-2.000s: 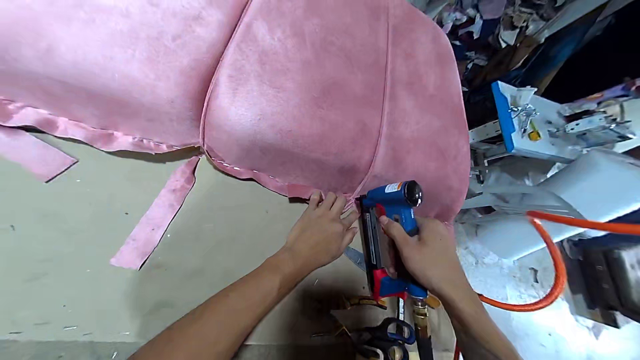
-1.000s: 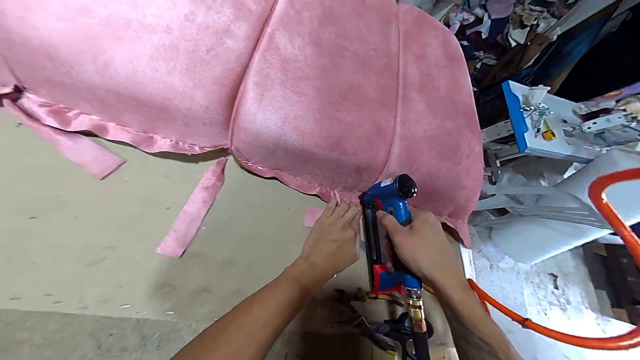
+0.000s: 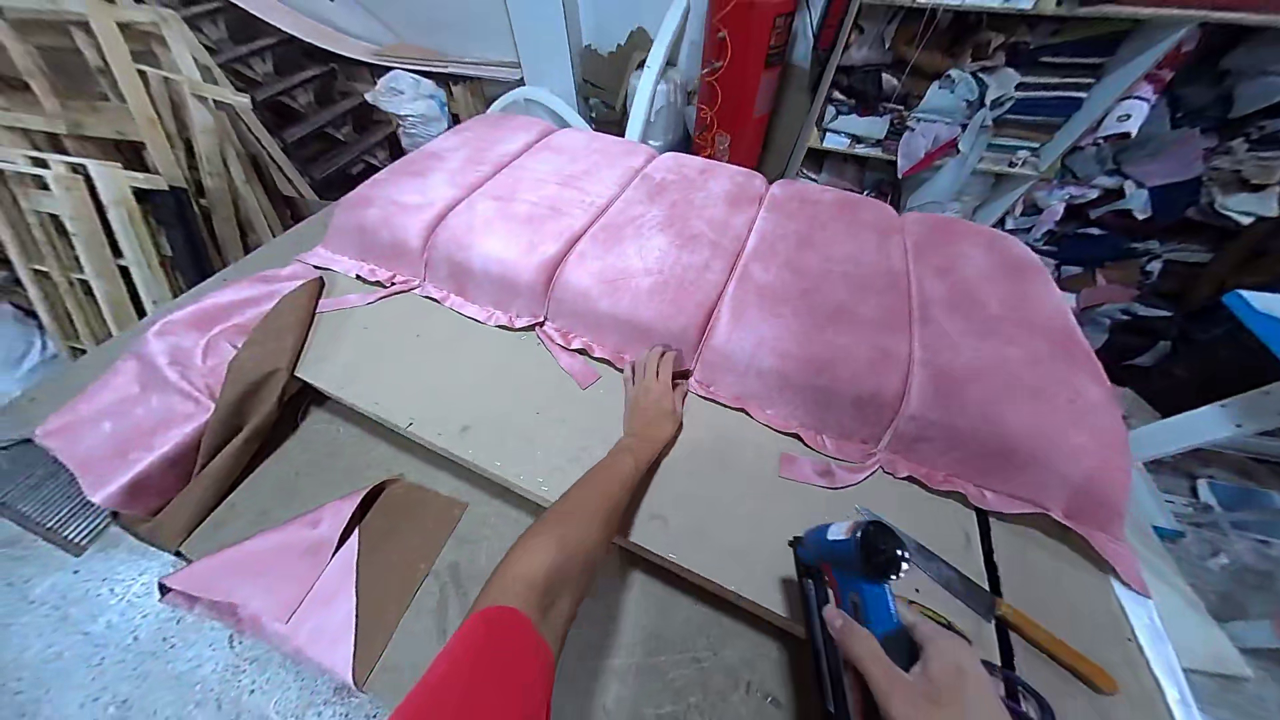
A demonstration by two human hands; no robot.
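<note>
A padded headboard panel covered in pink fabric (image 3: 650, 250) has vertical channels and a loose lower edge. My left hand (image 3: 655, 395) rests at that edge beside a seam, its fingers on a small dark strip of the material; whether they pinch it is unclear. In my right hand (image 3: 925, 665), at the lower right, is a blue and black pneumatic staple gun (image 3: 860, 580), away from the fabric. A knife with a yellow handle (image 3: 1055, 645) lies just right of the gun. Pink strips (image 3: 565, 358) hang from the seams onto the board (image 3: 450, 390).
Pink fabric pieces with brown backing (image 3: 170, 390) lie on the table at left and lower left. Wooden frames (image 3: 90, 170) stand behind at left. A red cylinder (image 3: 740, 80) and shelves of fabric scraps (image 3: 1000, 100) are behind. Scissors handles (image 3: 1020, 690) show near my right hand.
The view has swung to take in the whole panel. My hands, close together at the fabric edge before, are now apart; the staple gun is off the edge, still in my right hand.
</note>
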